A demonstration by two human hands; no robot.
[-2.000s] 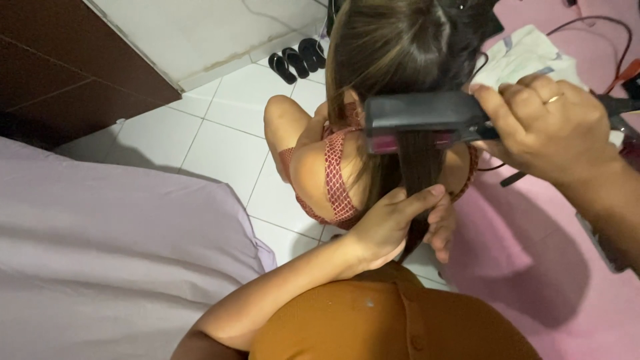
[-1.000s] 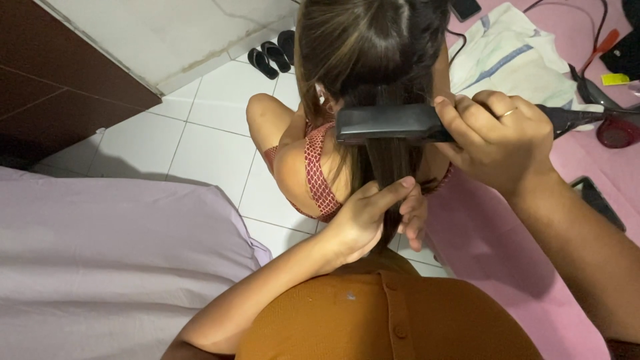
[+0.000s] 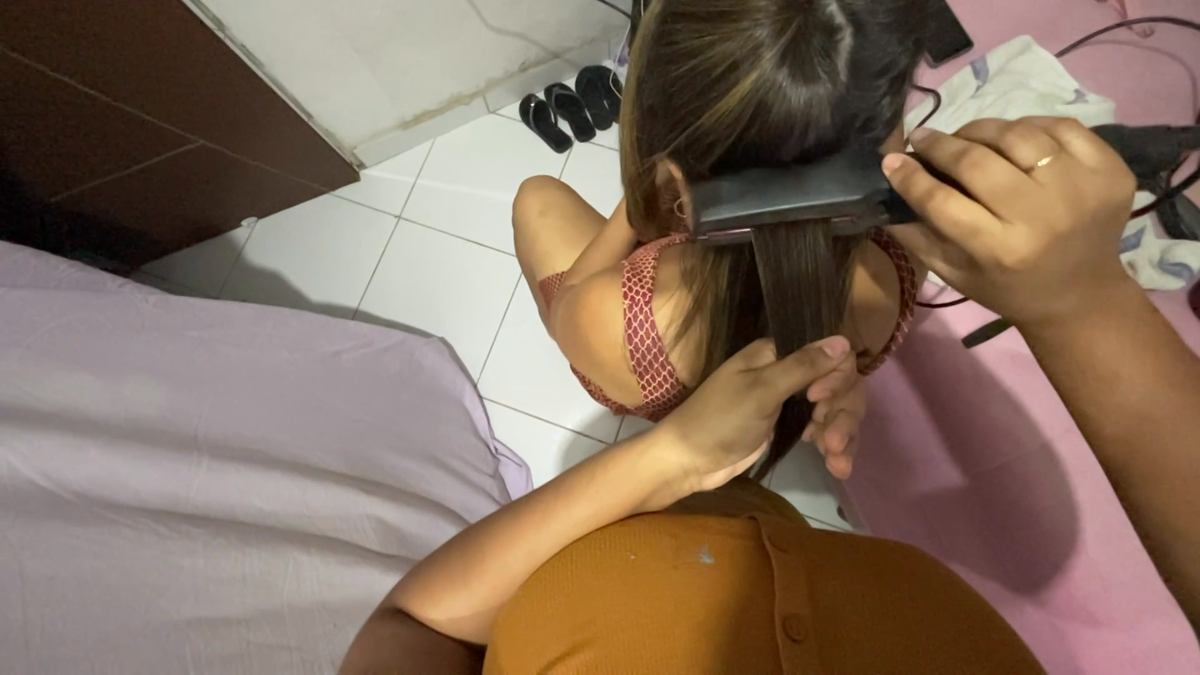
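A person in a red patterned top sits with their back to me, long brown hair (image 3: 741, 84) hanging down. My right hand (image 3: 1022, 216) grips a black hair straightener (image 3: 792, 195), which lies across the back of the head near the neck. A flat lock of hair (image 3: 797, 286) comes out below its plates. Lower down, my left hand (image 3: 769, 403) holds that lock between thumb and fingers, and the hair's ends hang beneath it. The straightener's cord end is at the right edge.
A bed or similar surface with a lilac sheet (image 3: 234, 450) fills the left. Pink cloth (image 3: 984, 469) covers the surface at right, with a white patterned cloth (image 3: 1022, 89), cables and a dark phone-like object (image 3: 945, 36). Black flip-flops (image 3: 567, 111) lie on white floor tiles (image 3: 459, 272) by the wall.
The view has shifted somewhat. Both hands keep their holds on the straightener and the hair; no other change is plain.
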